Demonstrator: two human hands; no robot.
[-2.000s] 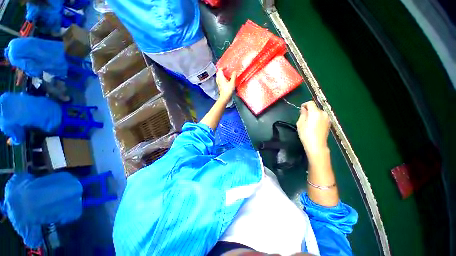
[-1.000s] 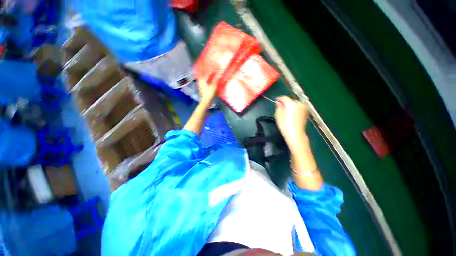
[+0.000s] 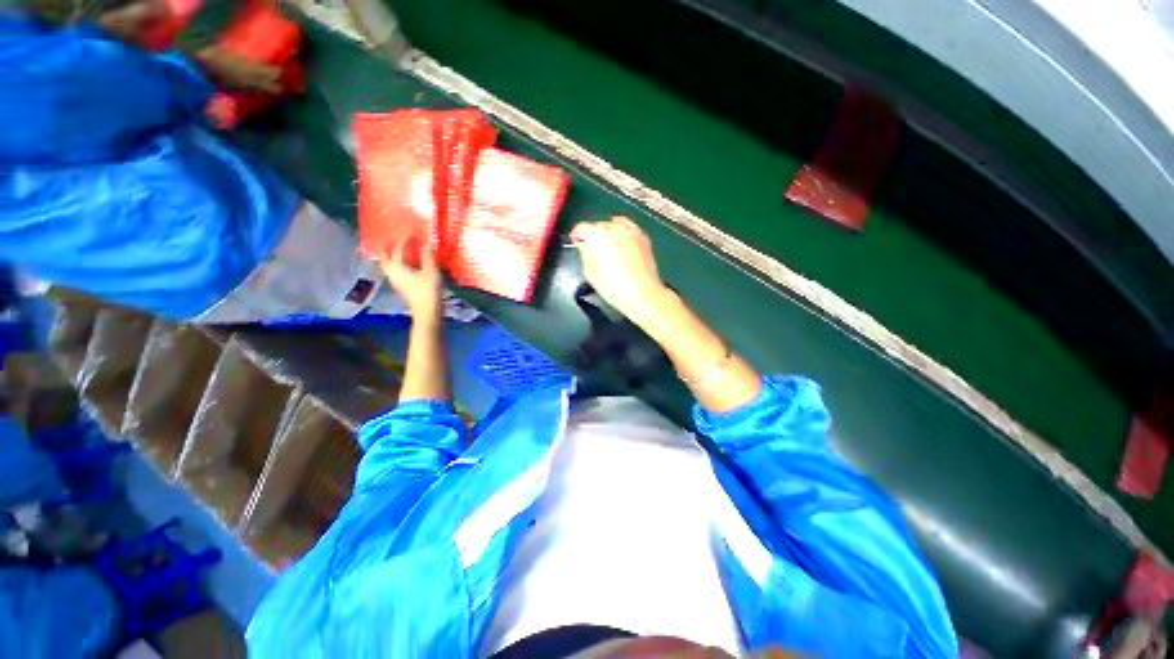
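Red bubble bags (image 3: 402,180) lie on the dark green bench in front of me, in overlapping groups; the right one (image 3: 510,225) is glossy and slightly turned. My left hand (image 3: 415,273) rests with its fingers on the lower edge of the left bags; whether it grips them is unclear. My right hand (image 3: 621,264) is closed beside the right bags, not touching them. A short pale piece, perhaps the end of a thin cord, shows at its fingertips. A black strap (image 3: 615,337) lies on the bench just below my right hand.
A pale edge strip (image 3: 721,251) divides the bench from the green belt. Red bags (image 3: 834,187) lie on the belt, another (image 3: 1143,453) farther right. A person in blue (image 3: 129,219) handles red bags at left. Lined cartons (image 3: 213,412) stand on the floor at lower left. A hand shows at lower right.
The view has turned, so bench and belt now run across toward the lower right. My left hand stays at the bags and my right hand stays closed beside them.
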